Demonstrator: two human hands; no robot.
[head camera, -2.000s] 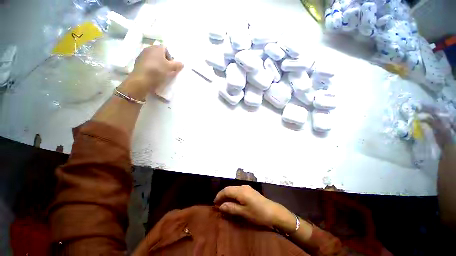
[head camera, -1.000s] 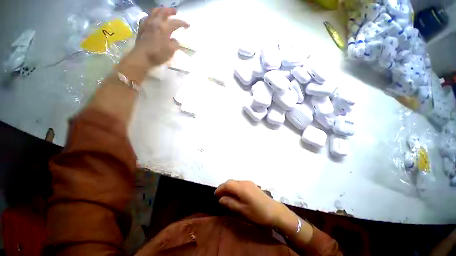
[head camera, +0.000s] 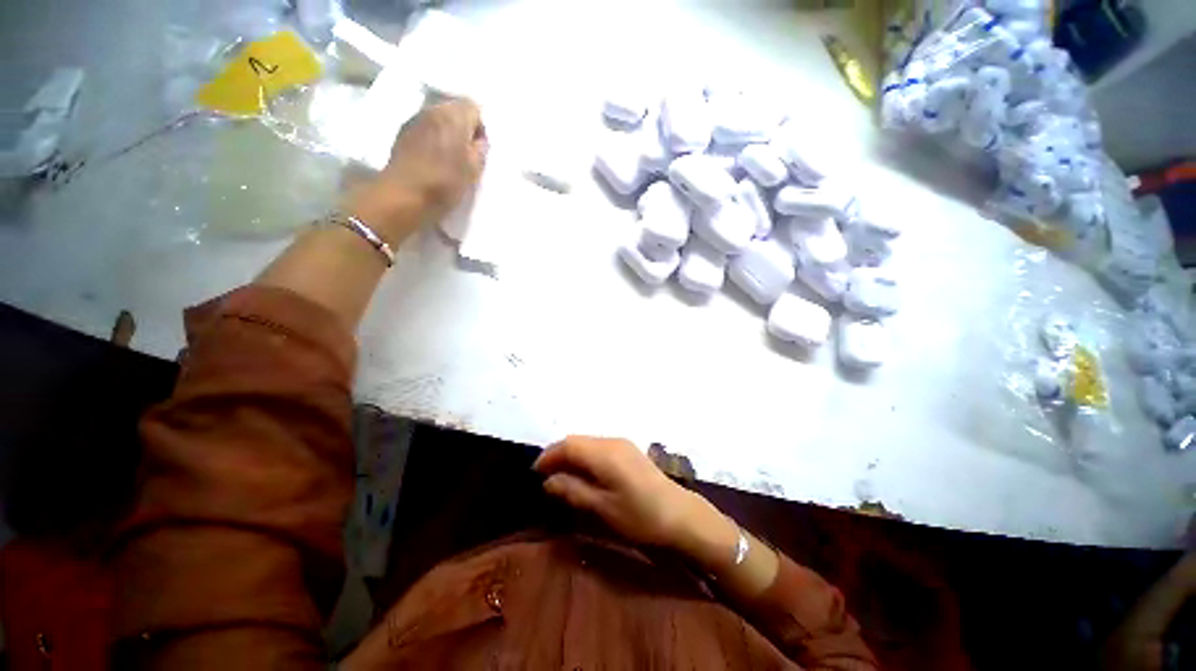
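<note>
My left hand (head camera: 443, 151) is low over white flat sheets or cards (head camera: 488, 244) at the left of the bench, with its fingers curled together. What its fingertips touch or hold is hidden by the hand and the glare. My right hand (head camera: 610, 488) rests at the bench's front edge near my body, with fingers loosely curled; no object shows in it. A loose heap of glossy white rounded cases (head camera: 762, 269) lies on the bench right of my left hand. A short thin item (head camera: 547, 181) lies between the sheets and the heap.
A clear plastic bag (head camera: 171, 184) with a yellow tag (head camera: 260, 74) lies at the left. A bulging bag of white pieces (head camera: 1016, 112) stands at the back right, and a smaller clear bag (head camera: 1049, 367) lies below it. Part of another person's arm (head camera: 1154, 616) shows at the lower right.
My left hand has come down from the far left onto the sheets, and its spread fingers have closed together. My right hand stays near the bench edge. The camera view has shifted.
</note>
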